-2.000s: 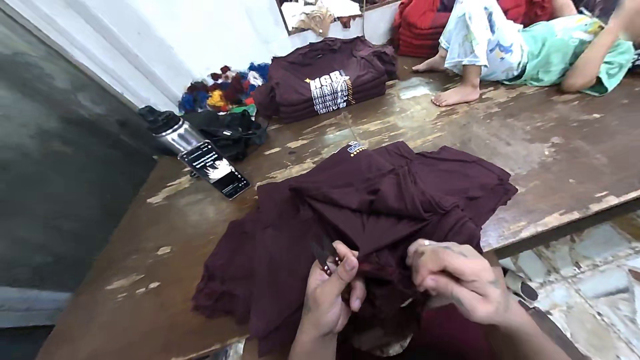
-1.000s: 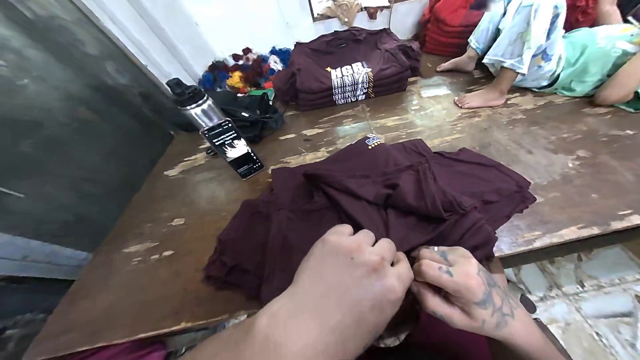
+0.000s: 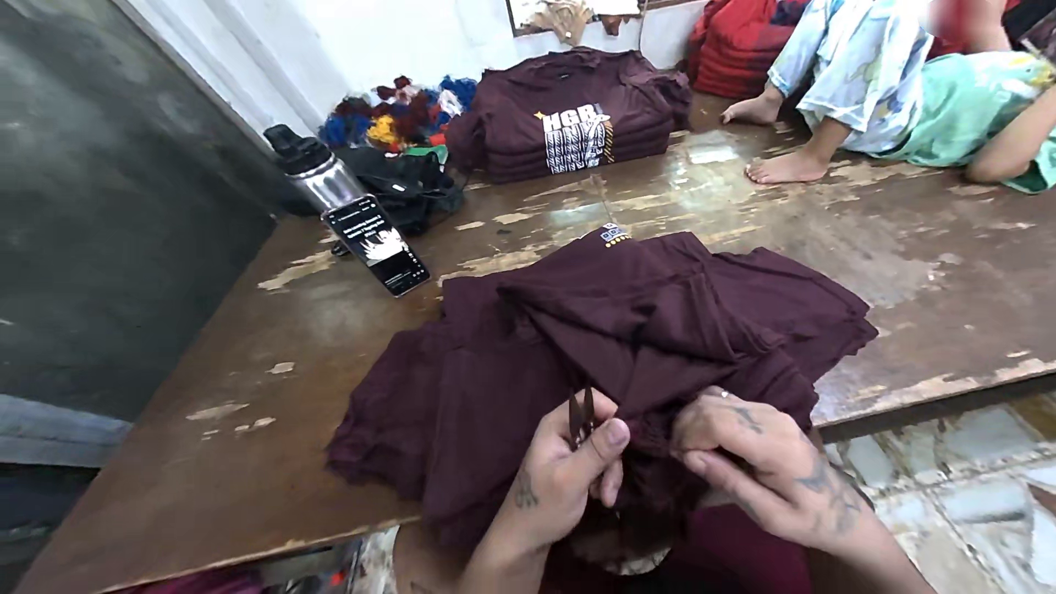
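A maroon fabric garment [image 3: 610, 330] lies bunched over the near edge of a worn wooden table, with a small print near its top. My left hand [image 3: 569, 462] holds small dark thread snips [image 3: 581, 419], blades pointing up and a little apart, and its fingers are by the garment's edge. Right beside it, my right hand [image 3: 742, 462] pinches the maroon cloth between thumb and fingers. A ring shows on this hand. The cloth between the hands is partly in shadow.
A phone [image 3: 378, 246] leans on a metal bottle [image 3: 323, 177] at the left. Behind are a black bag [image 3: 404, 186], coloured thread scraps [image 3: 396, 115] and folded maroon shirts [image 3: 577, 115]. A person [image 3: 874, 99] lies on the table [image 3: 949, 247] at the right, near red folded garments [image 3: 730, 49].
One second ago my hands were together over the cloth; now they are apart, with the snips showing upright in my left hand. The maroon garment lies much as before.
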